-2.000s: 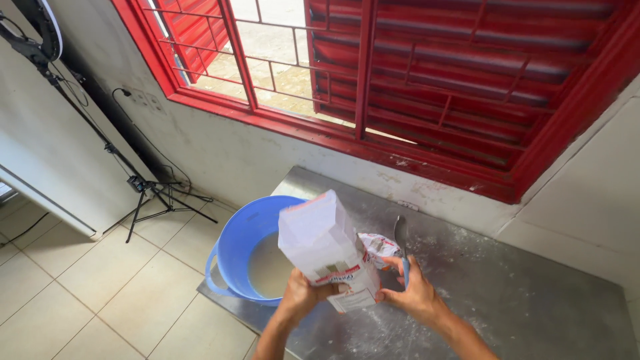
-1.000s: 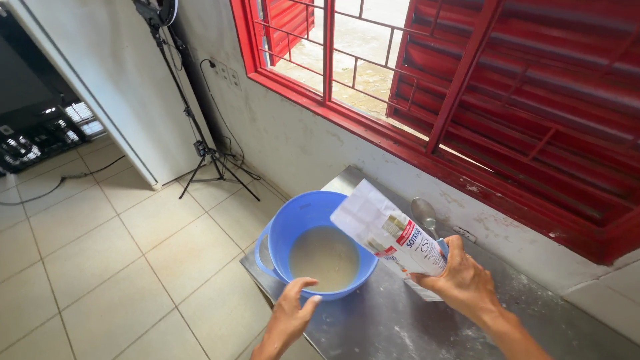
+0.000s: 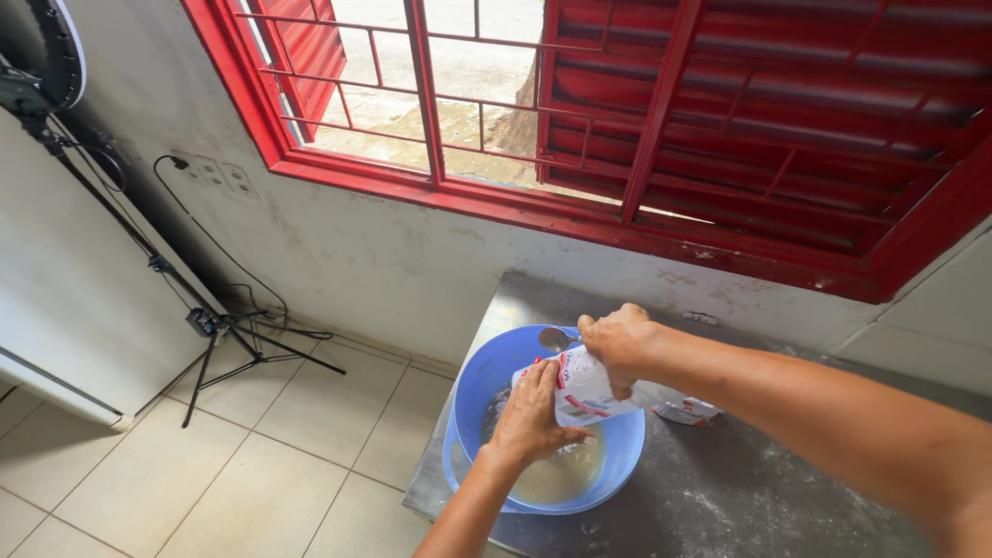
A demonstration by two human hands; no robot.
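Note:
A paper flour-type bag [image 3: 585, 387] with red print lies tilted over the blue plastic tub [image 3: 624, 473], its top end toward the tub's left side. My right hand [image 3: 624, 341] grips the bag's bottom end together with a metal spoon [image 3: 555, 339], whose bowl sticks out to the left. Fingers of my left hand [image 3: 535, 418] rest on the bag's near side, by its mouth, which the hand partly hides. Cloudy, pale liquid [image 3: 562, 474] lies in the tub, with whitish matter at its left side.
The tub stands on a metal table [image 3: 697, 496] dusted with white powder. A crumpled packet [image 3: 686, 411] lies right of the tub. Behind are a wall and a red-framed window [image 3: 542, 221]. A black light stand [image 3: 225, 322] stands on the tiled floor at left, beside a white panel.
The bag, held upright two seconds ago, is now tipped over the tub. My left hand has moved from the tub's near rim onto the bag. The view has shifted.

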